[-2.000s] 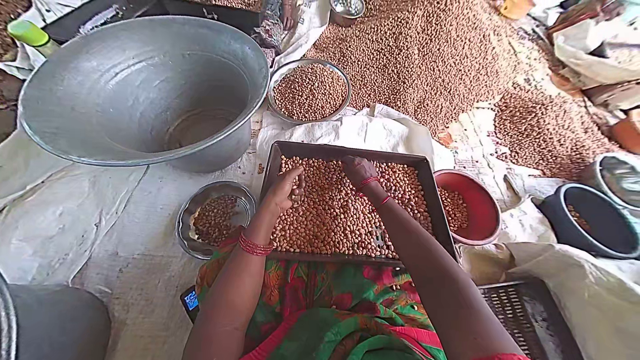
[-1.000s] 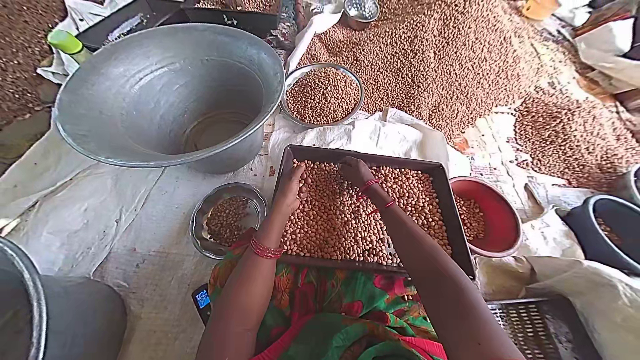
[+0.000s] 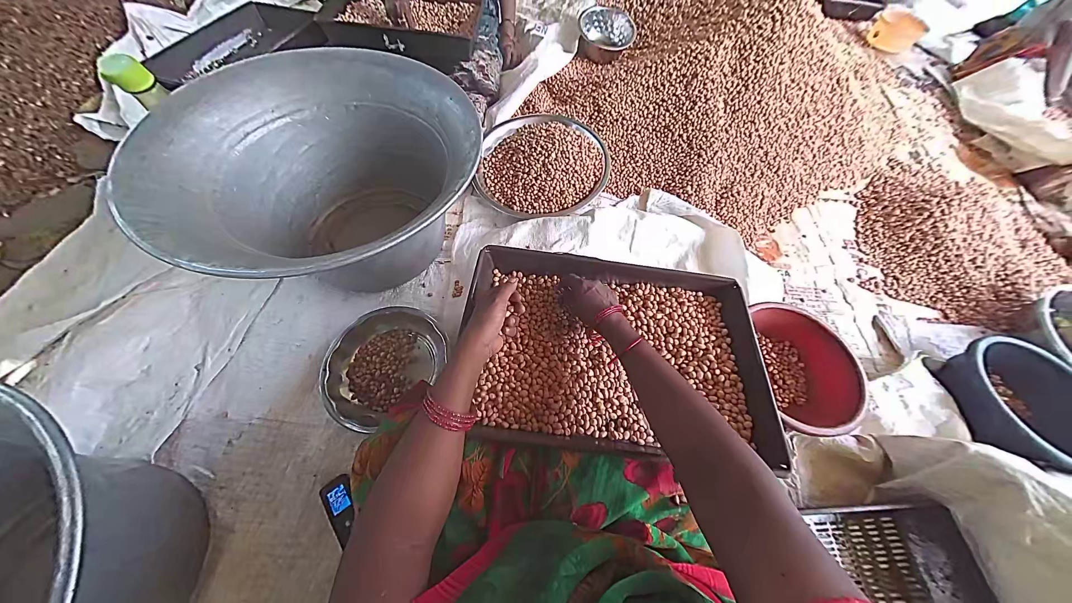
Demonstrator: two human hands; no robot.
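A dark rectangular tray (image 3: 744,352) across my lap holds a layer of light brown nuts (image 3: 578,385). My left hand (image 3: 500,316) is at the tray's left side, fingers bent over the nuts; whether it grips any is unclear. Near the far edge, my right hand (image 3: 584,300) has its fingertips down among the nuts, and they are partly hidden. A steel bowl (image 3: 329,381) with darker nuts stands left of the tray. On the right, a red plastic bowl (image 3: 837,368) has some nuts in it.
A large aluminium basin (image 3: 276,167) stands at the upper left, beside a nut-filled steel dish (image 3: 605,159). Large nut piles (image 3: 737,109) lie beyond. Another metal vessel (image 3: 138,519) is at the lower left, near a small device (image 3: 337,507). A slotted black crate (image 3: 904,544) and dark tubs (image 3: 988,410) are right.
Compared with two seconds ago, my right hand has moved a little toward my left hand over the nuts. The view has shifted slightly.
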